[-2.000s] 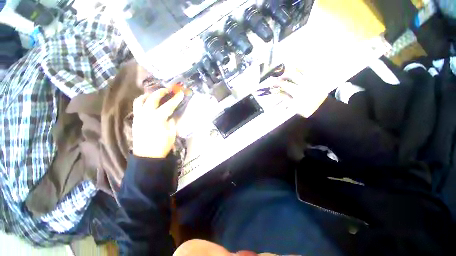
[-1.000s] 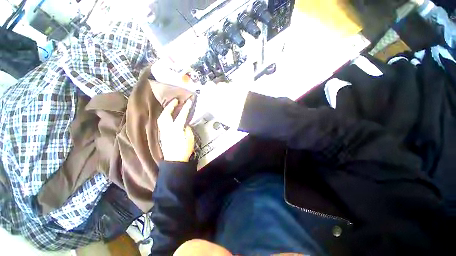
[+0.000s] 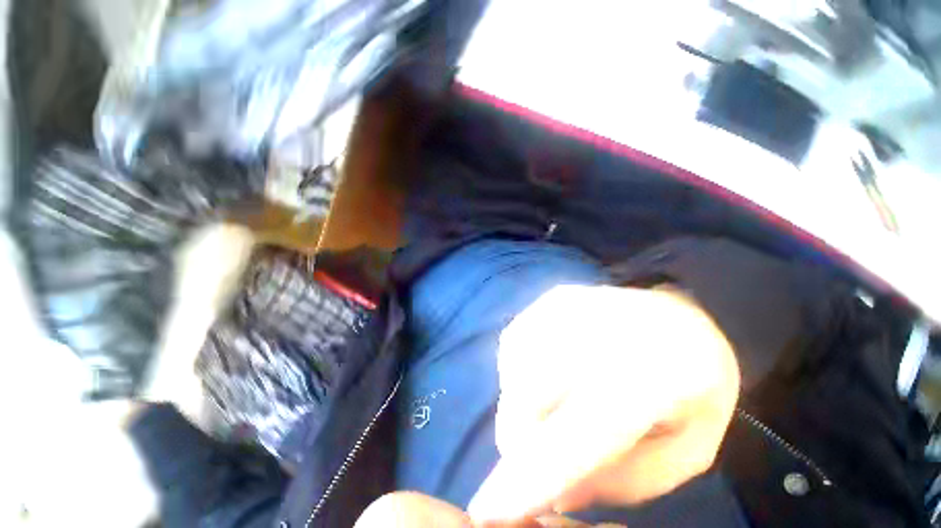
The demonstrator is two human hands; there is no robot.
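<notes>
My left hand (image 3: pixel 201 299) is a pale blurred streak at the left, beyond its dark sleeve. It is beside blurred plaid fabric (image 3: pixel 279 345); whether it holds any is not clear. My right hand (image 3: pixel 619 397) is large, overexposed and close to the camera, in front of my blue top. Its fingers are hard to make out and nothing can be clearly seen in it. The brown fabric and the machine's needle area are not in view.
The white table (image 3: pixel 609 77) with its red edge is at the upper right. A flat black rectangle (image 3: pixel 758 108) and a slim tool (image 3: pixel 875 186) lie on it. Blurred pale blue and grey cloth (image 3: pixel 279 62) is at the upper left, by a brown surface (image 3: pixel 366 175).
The view has swung down and left. My left hand has left the brown fabric and moved out to the left. My right hand has come off the table, close to the camera.
</notes>
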